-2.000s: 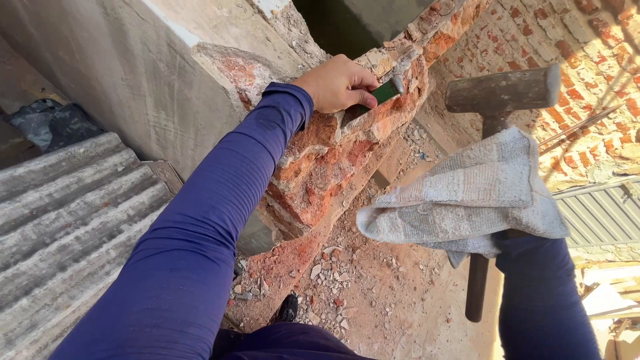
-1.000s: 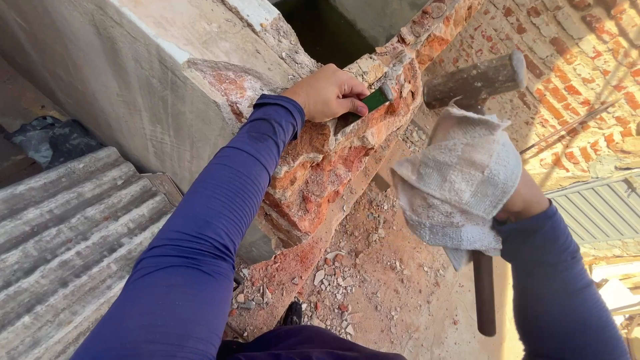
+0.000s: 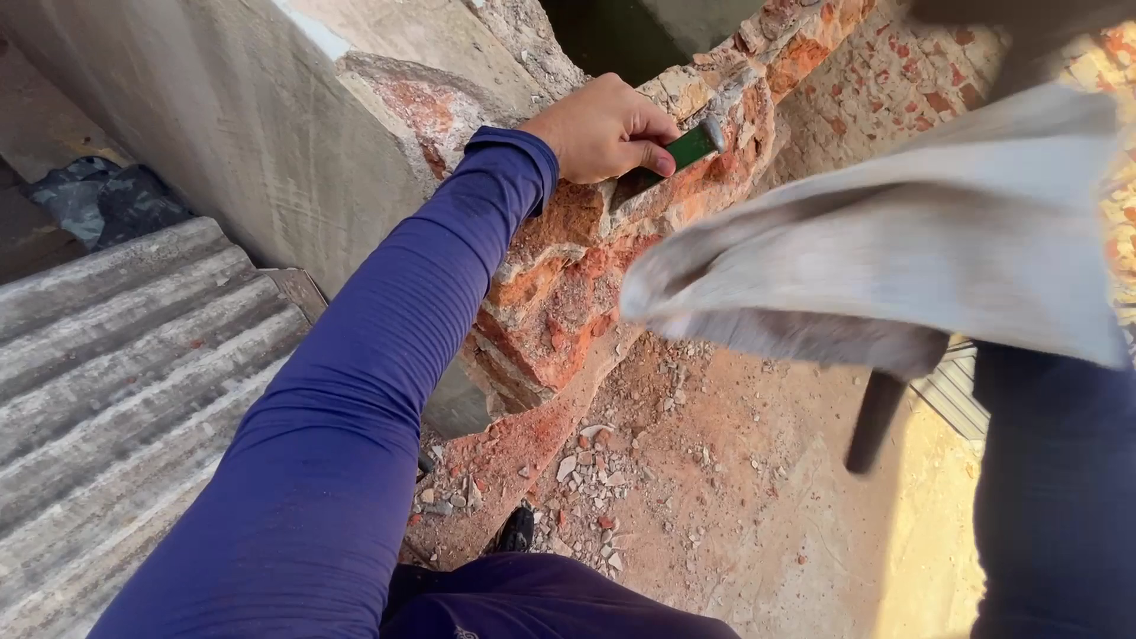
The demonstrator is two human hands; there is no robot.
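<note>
My left hand [image 3: 612, 133] grips a green steel chisel [image 3: 690, 149] against the broken top of a brick wall [image 3: 568, 311]; the chisel's metal head points up and right. At the right, a pale cloth [image 3: 896, 240] covers my right hand, so its fingers are hidden. The handle of a hammer [image 3: 876, 422] sticks out below the cloth, and the hammer's blurred dark head [image 3: 1021, 22] is at the top right edge, above the chisel and apart from it.
Corrugated roofing sheets [image 3: 133, 382] lie at the left beside a plastered wall [image 3: 222, 133]. Rubble [image 3: 603, 470] is scattered on the ground below, near a dark shoe [image 3: 516, 530]. A dark opening [image 3: 621, 40] lies behind the broken wall. Exposed brickwork [image 3: 896, 80] stands at the upper right.
The hammer was near the chisel's head a second ago and is now raised away from it, toward the top right. My left hand still holds the chisel at the wall.
</note>
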